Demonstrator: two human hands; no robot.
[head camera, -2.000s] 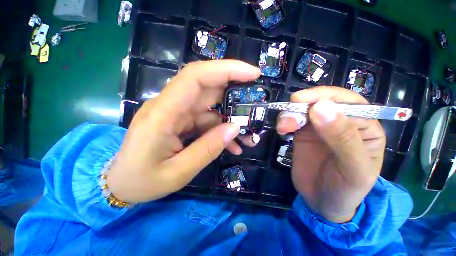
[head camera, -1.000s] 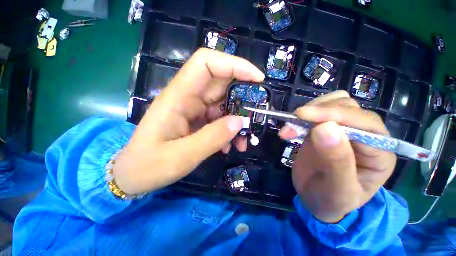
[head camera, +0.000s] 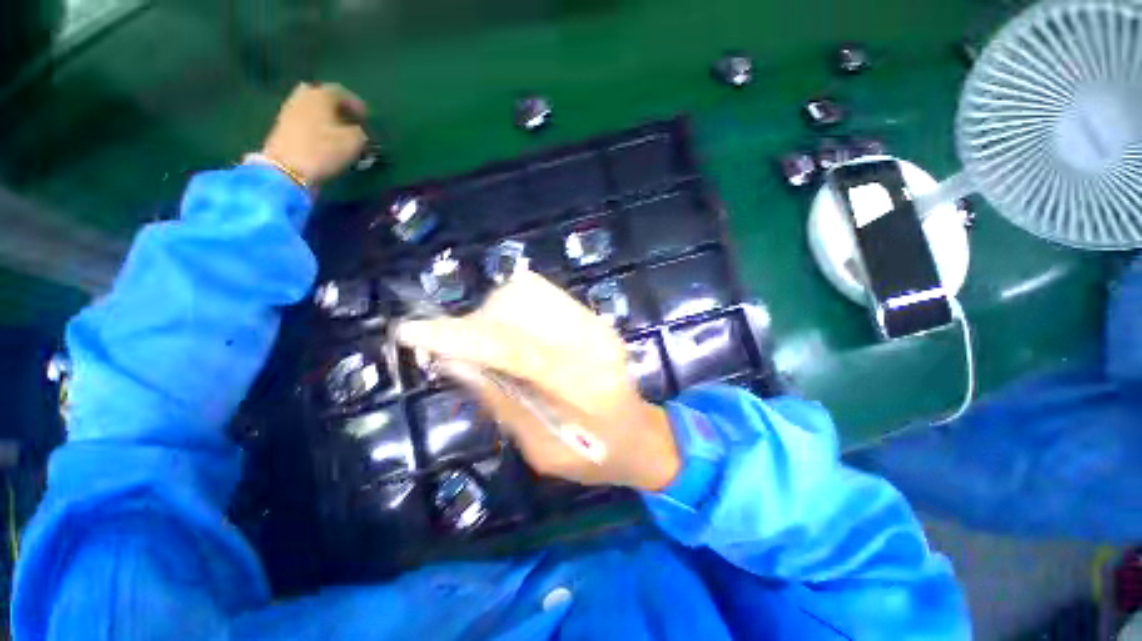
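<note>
The glossy black tray lies on the green mat, with small electronic units such as this one in several pockets. My right hand is over the tray's middle and holds the tweezers, their tip blurred near the pockets. My left hand is stretched out beyond the tray's far left corner, its fingers curled, with a small unit right beside them. Blur hides whether the left fingers grip it.
Loose units lie on the green mat behind and right of the tray. At the right, a smartphone rests on the white base of a fan, with a white cord. Blue clothing shows at the right edge.
The view has swung, bringing the fan into sight. My left hand has left the unit it held and reached to the far left. My right hand has moved the tweezers over the tray pockets.
</note>
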